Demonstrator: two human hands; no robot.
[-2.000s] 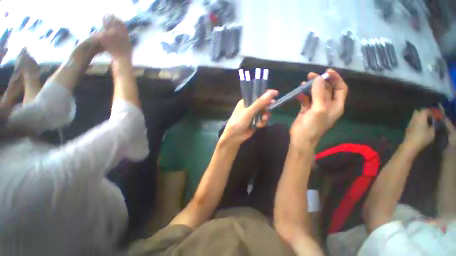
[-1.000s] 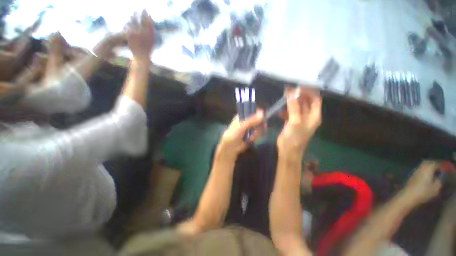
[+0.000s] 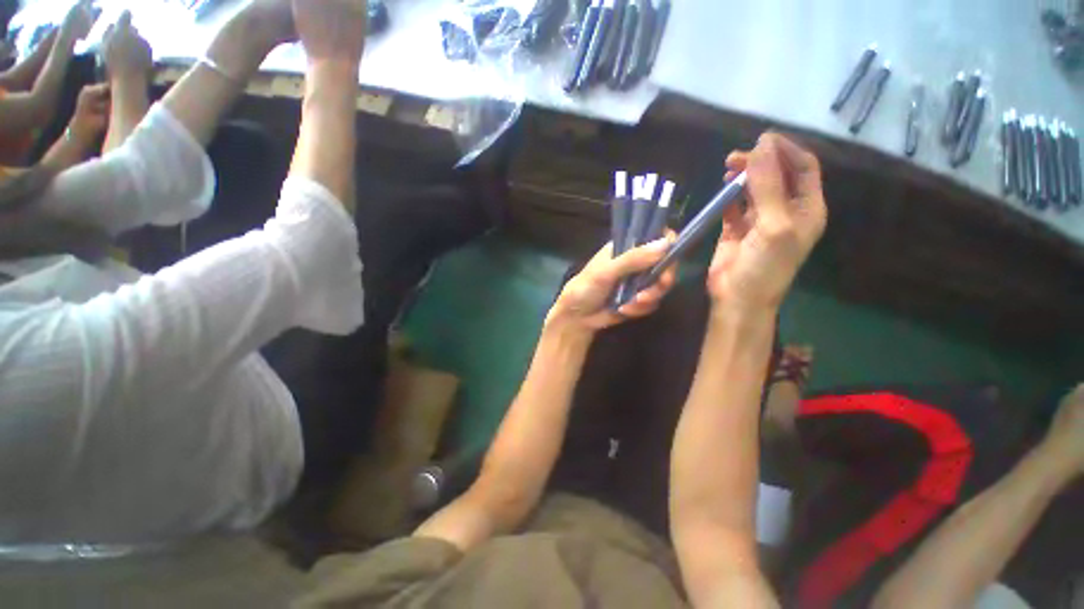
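My left hand (image 3: pixel 618 283) holds a fan of several black rods (image 3: pixel 640 226) upright, their white ends pointing up. One more black rod (image 3: pixel 701 228) slants up to the right from my left hand to my right hand (image 3: pixel 775 214). The fingers of my right hand are closed around its pale upper end and partly hide it. Both hands are above my lap, in front of the table's near edge.
The white-covered table (image 3: pixel 761 60) crosses the top. Rows of rods (image 3: pixel 1041 161) lie at its right, with another bundle (image 3: pixel 618 42) nearer the middle. Clear bags (image 3: pixel 487 125) overhang the edge. A person in a white top (image 3: pixel 143 381) sits left. A red curved strip (image 3: pixel 939 446) lies right.
The view has shifted. The fan of rods stays in my left hand and the slanted rod still runs between both hands. My right hand is a little farther right of my left.
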